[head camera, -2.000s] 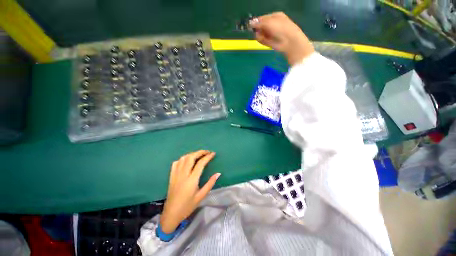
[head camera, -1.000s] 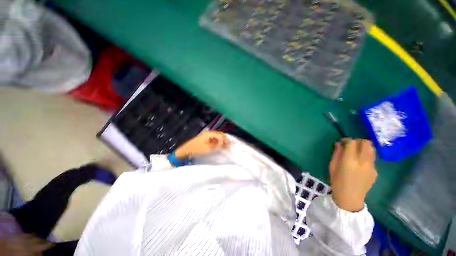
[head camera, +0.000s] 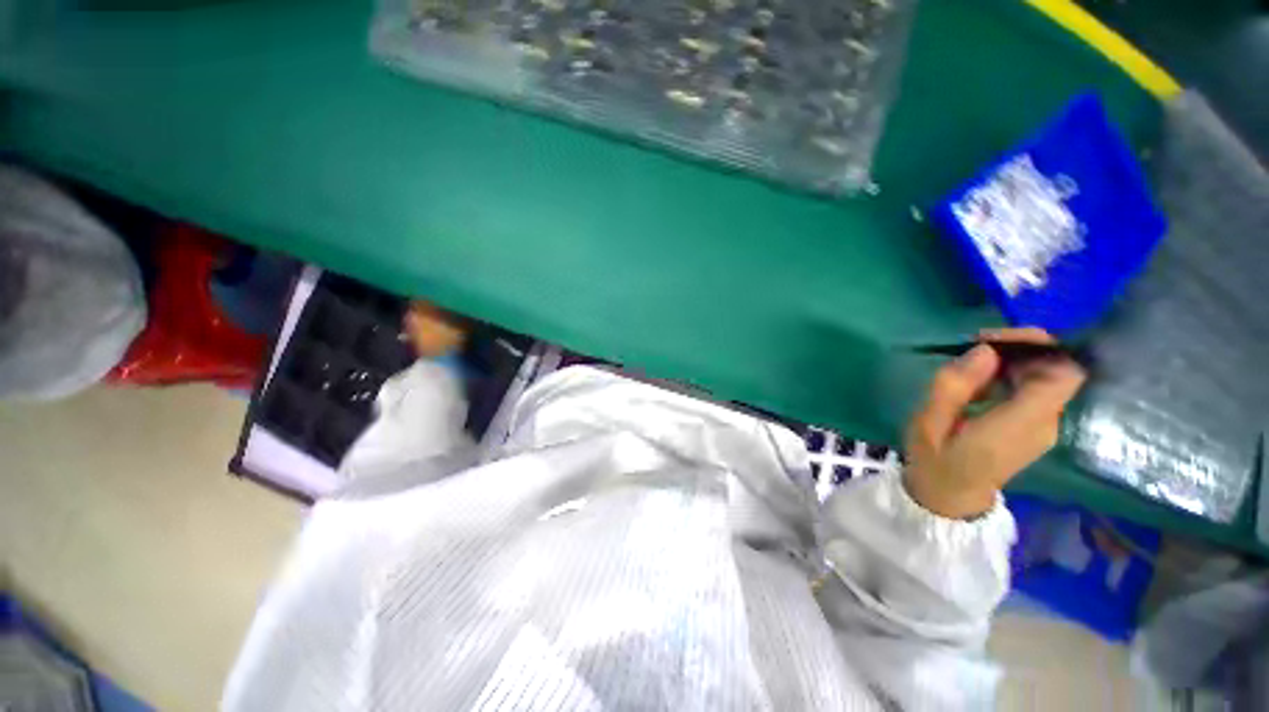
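My right hand [head camera: 991,424] is near the bench's right part and holds the dark tweezers [head camera: 953,348] between its fingers, tip pointing left. The blue parts bin [head camera: 1099,209] with small white plastic parts [head camera: 1019,223] lies just beyond it. My left hand [head camera: 434,330] is small and blurred, over the black compartment tray [head camera: 330,348] below the bench edge. Its fingers are mostly hidden, so I cannot tell if it holds anything. The clear module blister tray [head camera: 654,84] lies on the green mat [head camera: 557,223], cut off by the top edge.
Stacked clear empty blister trays [head camera: 1183,334] lie right of the bin. Part of a white tray [head camera: 846,456] shows below the bench edge. Yellow tape [head camera: 1113,45] runs at the far right. A person's pale sleeve [head camera: 63,285] and a red bag-like thing [head camera: 188,313] are at the left.
My right hand has come from the far side to the near side of the bin and taken up the tweezers. My left hand has moved off the mat to the black tray. The view has turned.
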